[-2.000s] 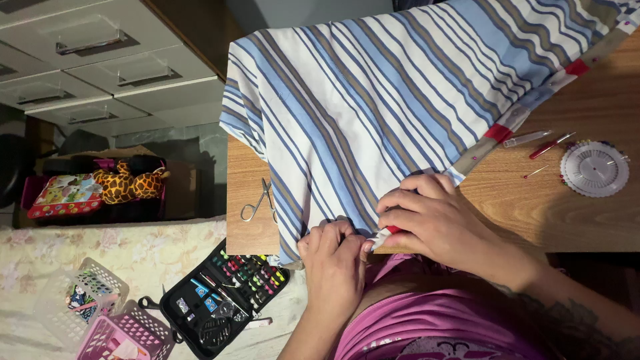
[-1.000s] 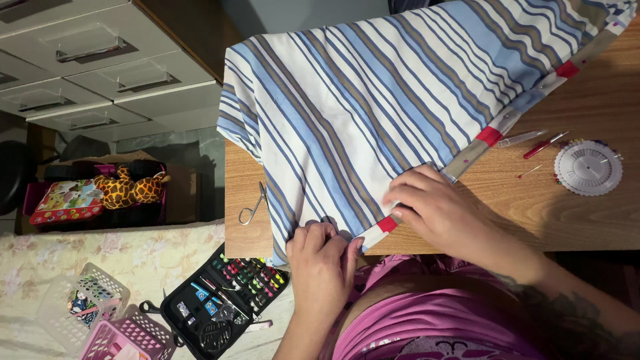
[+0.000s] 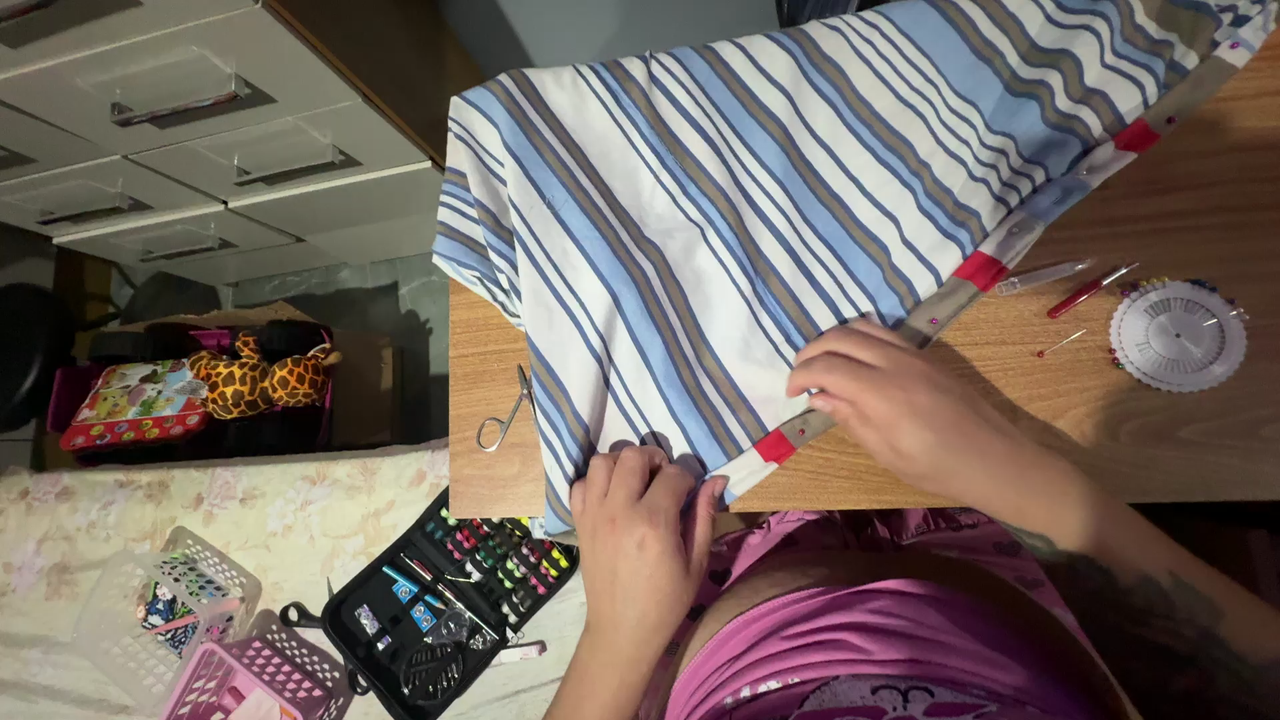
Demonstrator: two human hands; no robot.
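Note:
A blue, white and brown striped fabric (image 3: 690, 230) spreads over the wooden table, its lower edge bordered by a patchwork strip (image 3: 960, 290) of grey, red and white with ball-head pins in it. My left hand (image 3: 640, 520) holds the fabric's lower corner at the table edge, thumb by the strip's end. My right hand (image 3: 880, 400) touches the strip farther along, fingers bent; whether it pinches the cloth cannot be told. To the right lie a wheel of pins (image 3: 1178, 336), a loose pin (image 3: 1060, 344), a red-handled seam ripper (image 3: 1092, 291) and a clear tube (image 3: 1043, 277). Small scissors (image 3: 508, 410) lie left of the fabric.
An open black sewing kit (image 3: 440, 610) with thread spools rests on a floral-covered surface (image 3: 350, 490) at lower left, beside a pink plastic basket (image 3: 250, 675) and a clear one (image 3: 160, 610). Beyond are a box holding a giraffe-print plush (image 3: 262, 378) and white drawers (image 3: 220, 140).
My right hand has moved up and right along the strip, away from my left hand. More of the strip's end shows between them. My left hand stays at the corner.

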